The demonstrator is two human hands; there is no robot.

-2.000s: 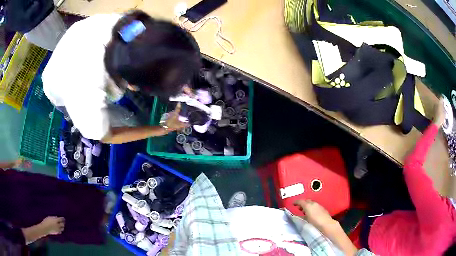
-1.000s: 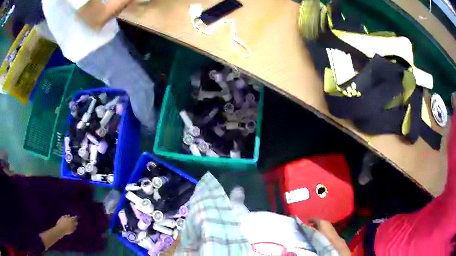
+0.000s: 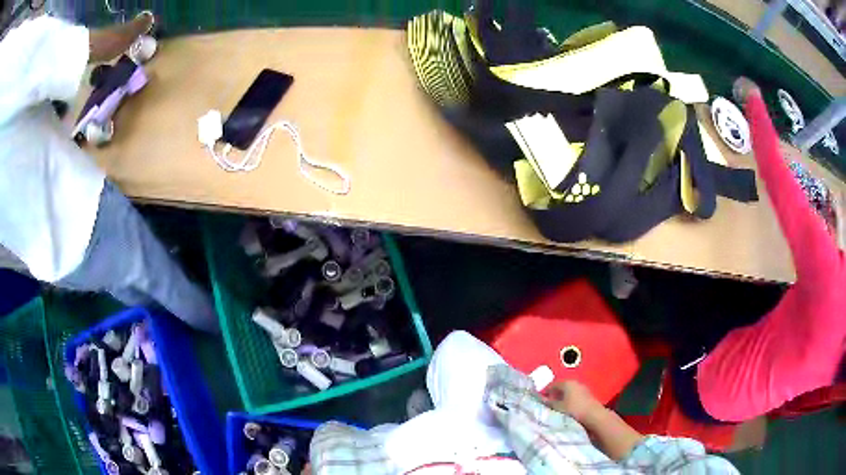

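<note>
My right hand (image 3: 577,403) is bare and at the near edge of a red plastic stool (image 3: 594,339) with a round hole and a white label. Whether the fingers grip it cannot be told. My left hand is not in view. On the bench (image 3: 390,139) lies a tangled heap of black pad strips (image 3: 603,158) with yellow undersides. White strips and small yellow dots lie on it. A white round plate (image 3: 731,125) lies right of the heap.
A black phone (image 3: 258,109) with a white cord (image 3: 320,172) lies on the bench. A green crate (image 3: 225,329) and blue crates (image 3: 173,394) hold tube-like parts. A person in white (image 3: 42,139) holds such parts at left. A person in red (image 3: 788,343) reaches towards the plates.
The view has swung, so bench and phone show more fully. The person in white now holds parts above the bench. The red stool shows at a different angle, my right hand still beside it.
</note>
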